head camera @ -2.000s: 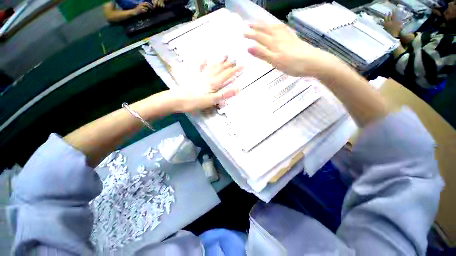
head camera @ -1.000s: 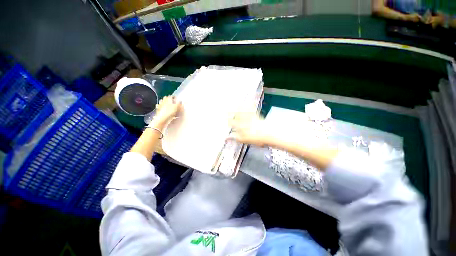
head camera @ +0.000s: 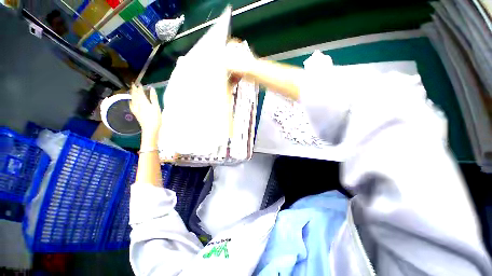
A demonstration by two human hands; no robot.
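Observation:
A thick stack of layered white sheets [head camera: 244, 126] with brown and toothed edges lies in front of me. Its top white sheet [head camera: 197, 99] stands tilted up along its right side. My right hand [head camera: 239, 60] is at that raised edge and grips it; the fingers are partly hidden and washed out by glare. My left hand [head camera: 145, 109] is raised just left of the stack, fingers apart, holding nothing.
A round fan [head camera: 122, 116] stands behind my left hand. Blue crates [head camera: 81, 194] are at the left. A pale board [head camera: 334, 150] with small white pieces [head camera: 294, 125] and a white wad [head camera: 318, 58] is right of the stack. More sheet stacks [head camera: 458, 81] stand far right.
The view has turned from the printed sheets to the left stack. Since a second ago, my right hand has raised the top sheet's right side and my left hand has come off the stack.

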